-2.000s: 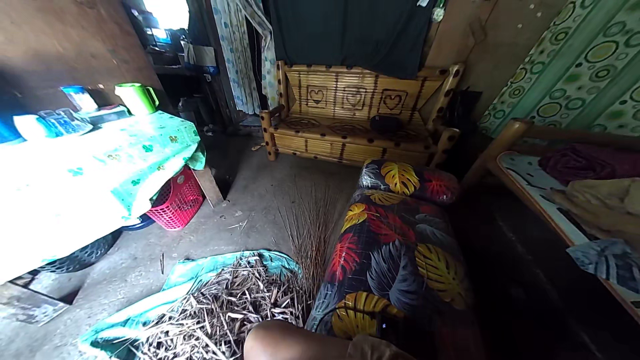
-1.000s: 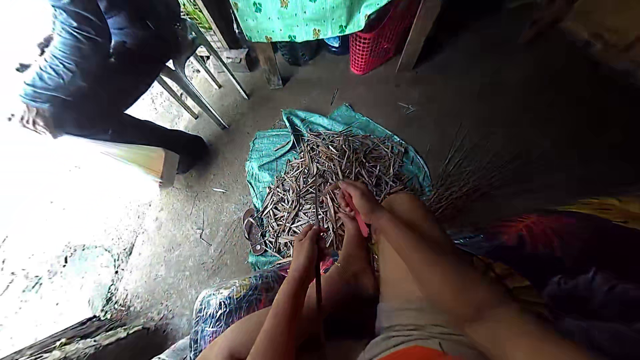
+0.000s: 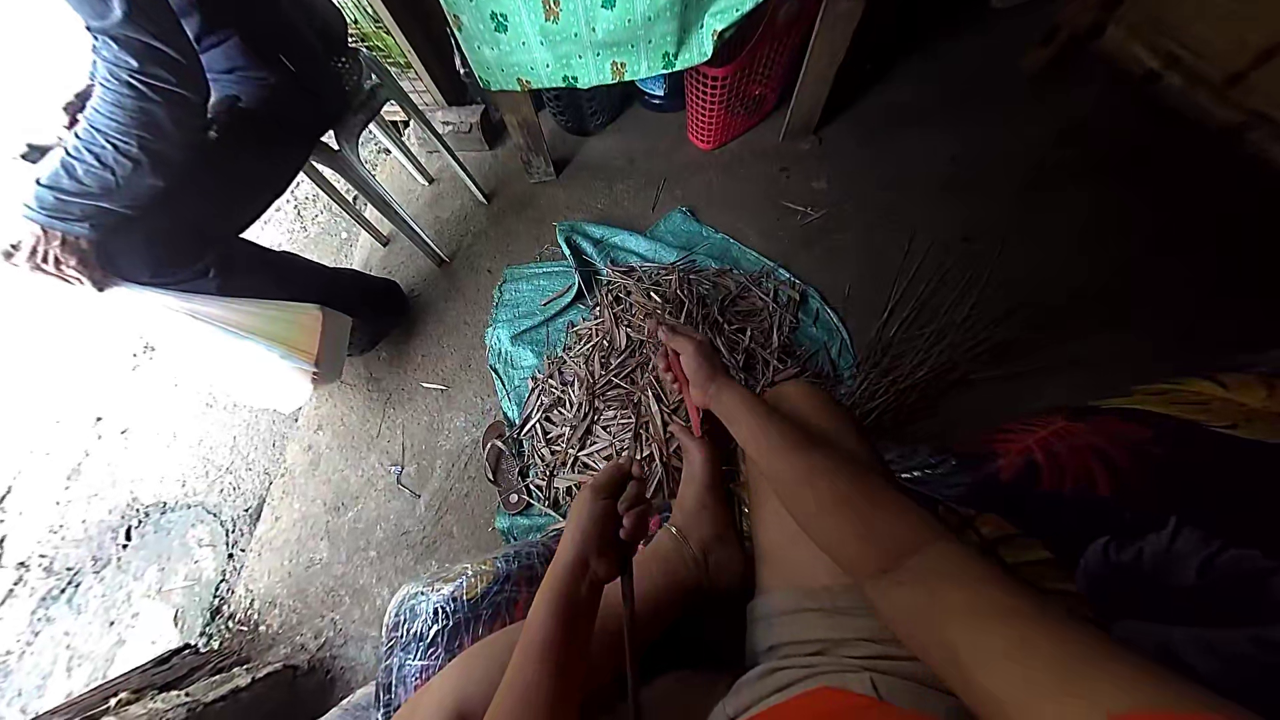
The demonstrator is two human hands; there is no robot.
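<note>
My left hand (image 3: 610,520) is closed around a thin dark stick (image 3: 629,640), whose lower end runs down toward my lap. Up and to the right, my right hand (image 3: 690,370) grips a red handle (image 3: 686,397); the tool's blade or tip cannot be made out. Both hands are above a heap of dry brown plant strips (image 3: 600,400) lying on a teal woven sack (image 3: 530,310). My bare foot rests by the heap, just below my right hand. A bundle of thin sticks (image 3: 920,330) lies on the floor right of the sack.
A person (image 3: 200,130) sits on a plastic chair (image 3: 400,130) at the upper left. A table with a green cloth (image 3: 600,40) stands ahead, a red plastic basket (image 3: 735,90) beneath it. A slipper (image 3: 503,470) lies beside the sack; a plastic-covered cushion (image 3: 460,610) is under me.
The view has swung down from the room to my lap since the first frame. Since one second ago, my right hand has moved up, farther from my left.
</note>
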